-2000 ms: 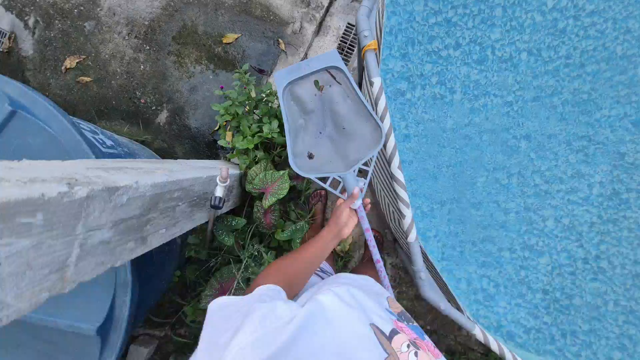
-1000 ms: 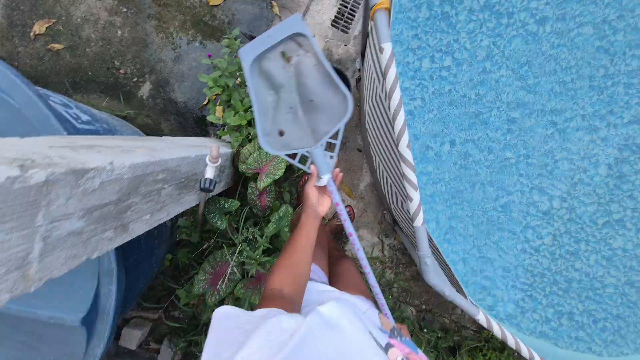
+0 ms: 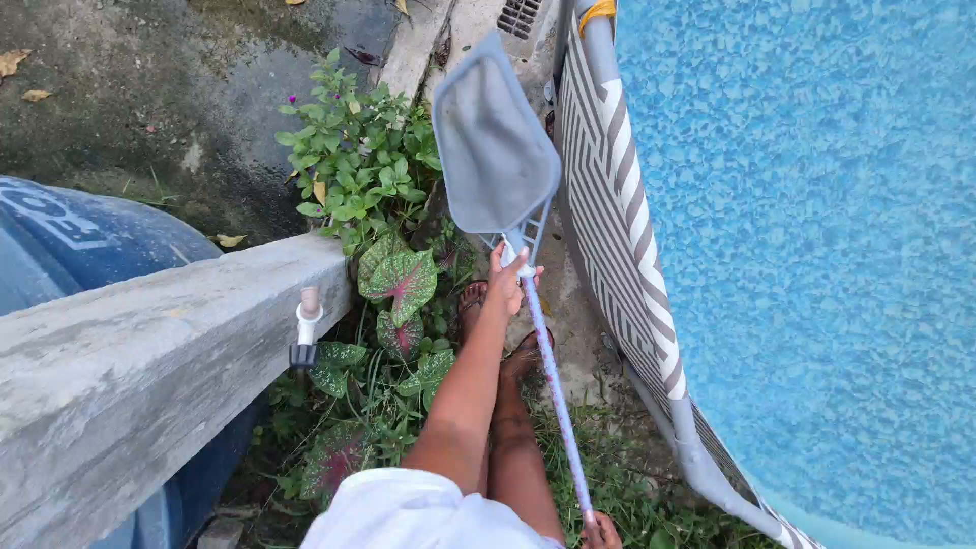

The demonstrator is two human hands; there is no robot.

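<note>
A pool leaf skimmer with a grey net [image 3: 496, 145] in a light blue plastic frame is held beside the pool wall, its net face tilted. My left hand [image 3: 509, 280] grips it at the neck, where the frame meets the pole. The lilac patterned pole [image 3: 558, 396] slants down to the bottom edge. There my right hand [image 3: 601, 531], partly cut off by the view, is closed around the pole's lower part. No debris can be made out on the net.
An above-ground pool [image 3: 801, 229] with a striped wall [image 3: 618, 229] and grey tube frame fills the right. To the left are a concrete wall [image 3: 168, 328] with a small tap [image 3: 306, 328], blue tanks [image 3: 99, 229] and leafy plants [image 3: 400, 282]. A drain grate [image 3: 520, 17] lies at the top.
The skimmer's net has turned from facing up to a steep tilt, and the dark bits seen on it earlier no longer show. My right hand has come into clear view on the pole.
</note>
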